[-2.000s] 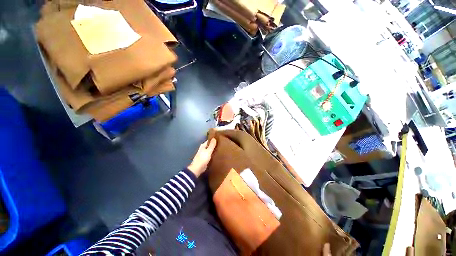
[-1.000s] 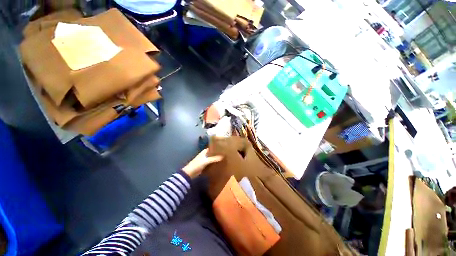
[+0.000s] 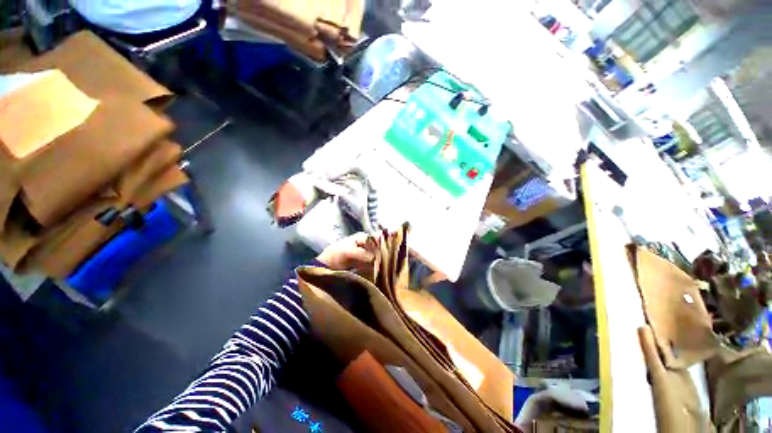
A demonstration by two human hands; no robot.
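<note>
Several large floppy brown panels (image 3: 440,355) lie over my lap, their upper edges bunched and folded together. My left hand (image 3: 349,252) holds the bunched top edges near the corner of the small white table. An orange-tan piece (image 3: 381,393) lies on the near side of the panels, with a pale paper (image 3: 409,385) beside it, partly hidden by a brown fold. My right hand is not in view.
A green control box (image 3: 447,135) sits on the white table (image 3: 436,245), with a cloth-wrapped tool (image 3: 290,203) at its corner. Stacked panels (image 3: 102,127) stand at the left. A waste bucket (image 3: 516,283) and a yellow-edged bench (image 3: 603,338) are at the right.
My left hand has gathered the panels' top edges and raised them, so their open folds show. The orange piece is now more covered. The view has turned right.
</note>
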